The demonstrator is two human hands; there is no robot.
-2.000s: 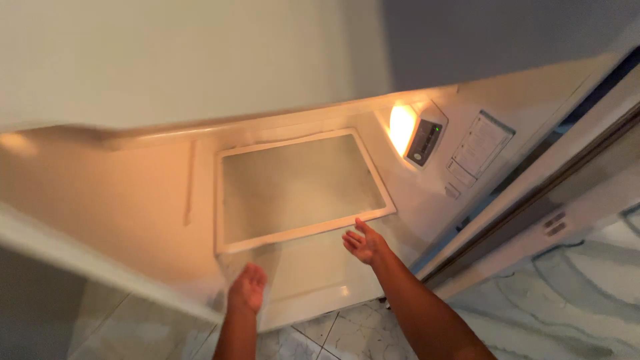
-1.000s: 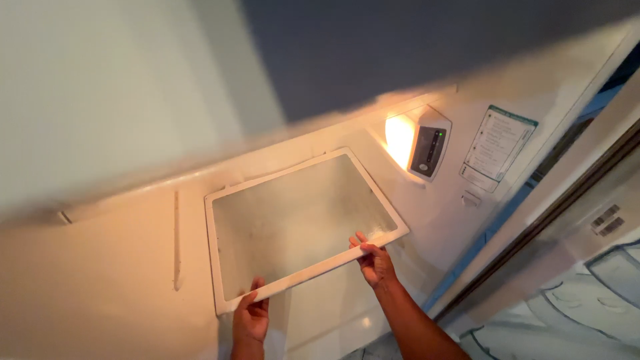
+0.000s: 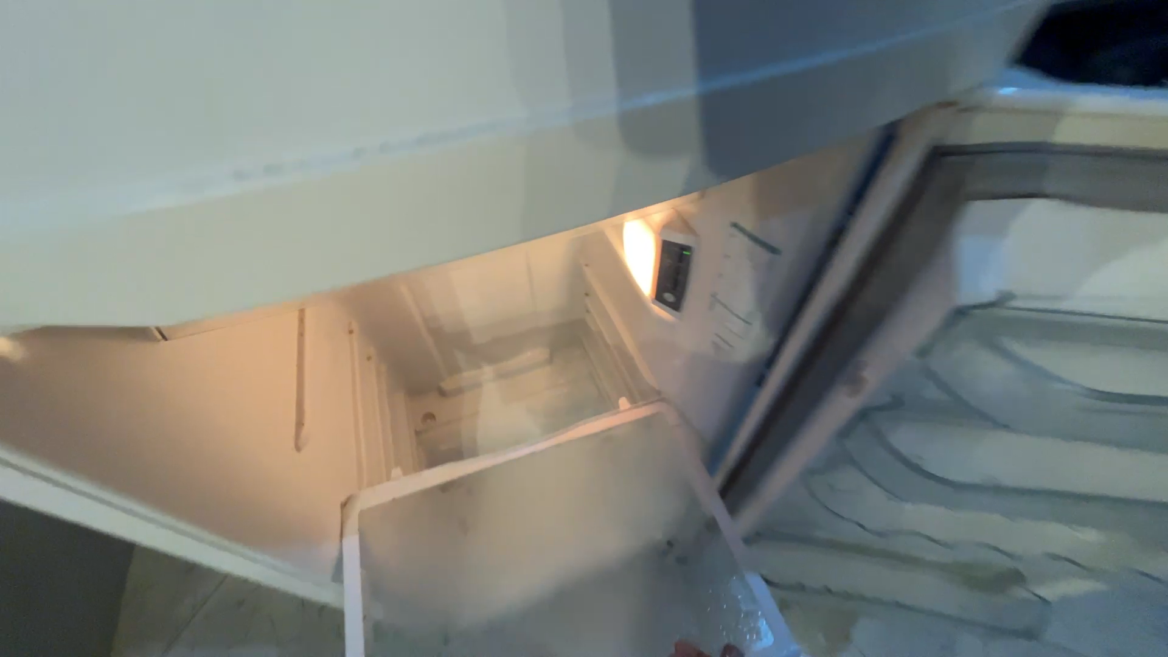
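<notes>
A framed glass refrigerator shelf (image 3: 547, 538) is tilted out of the front of an open refrigerator, its back edge near the side walls' front ends. Water drops show near its lower right corner. At the bottom edge of the view, fingertips (image 3: 707, 650) show against the lower part of the shelf, seemingly my right hand; their grip is mostly cut off. My left hand is out of view. Behind the shelf, the lower compartment (image 3: 520, 392) is exposed, with ribbed side walls.
A lit lamp (image 3: 640, 255) and control panel (image 3: 673, 274) are on the right inner wall, beside a label (image 3: 744, 283). The refrigerator door (image 3: 967, 456) stands open at right. The cabinet's upper front (image 3: 411, 210) spans the top. Floor tiles (image 3: 192, 602) show lower left.
Both hands reached to the shelf's front edge and took hold of it. The shelf has since come forward out of the refrigerator, uncovering the compartment below. My left hand has left the view.
</notes>
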